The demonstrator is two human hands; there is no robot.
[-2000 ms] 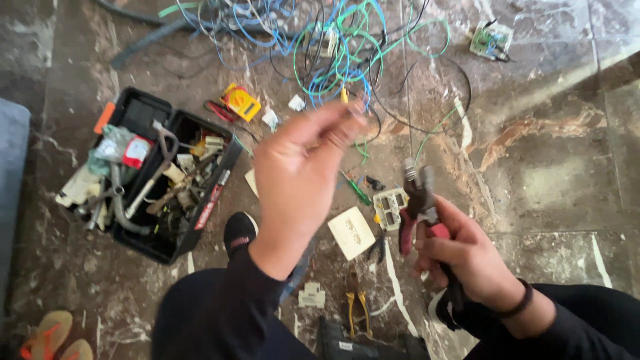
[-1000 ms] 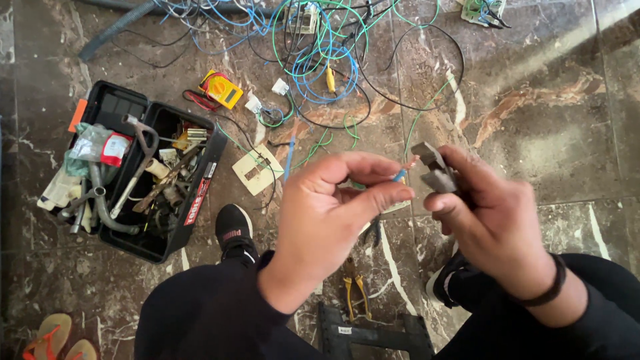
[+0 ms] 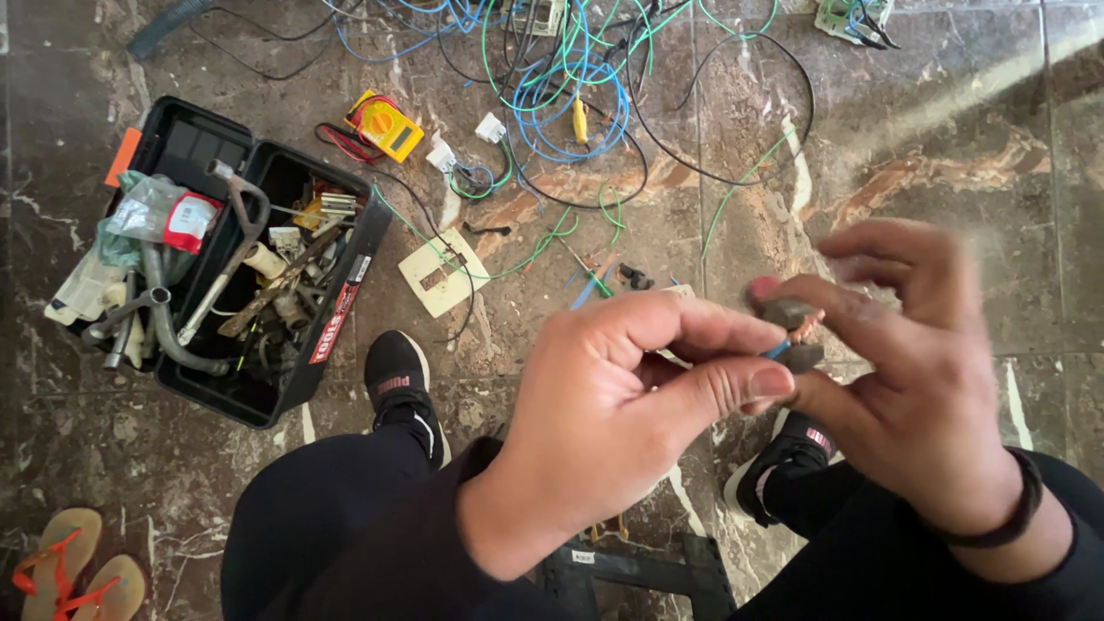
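Note:
Between the thumb and fingers of my left hand (image 3: 630,414) is a short piece of blue-insulated wire (image 3: 778,349). Twisted bare copper strands (image 3: 808,325) stick out from its right end. My right hand (image 3: 923,379) grips pliers (image 3: 789,312) whose grey jaws lie around the copper end, close to my left fingertips. A red part of the tool shows beyond the right fingers; most of its handles are hidden by that hand. Below left of the hands' meeting point, nothing of the wire's other end can be seen, as my left fingers cover it.
An open black toolbox (image 3: 345,285) with mixed tools stands at left. Tangled blue and green wires (image 3: 569,103), a yellow multimeter (image 3: 384,127), a cream wall plate (image 3: 444,274) and a screwdriver (image 3: 595,280) lie on the marble floor. Sandals (image 3: 65,561) are lower left; a black plastic frame (image 3: 638,569) is below.
Two seconds ago my hands were apart, with the pliers upright in my right hand. Now they are together, and the jaws have come onto the copper end of the blue wire.

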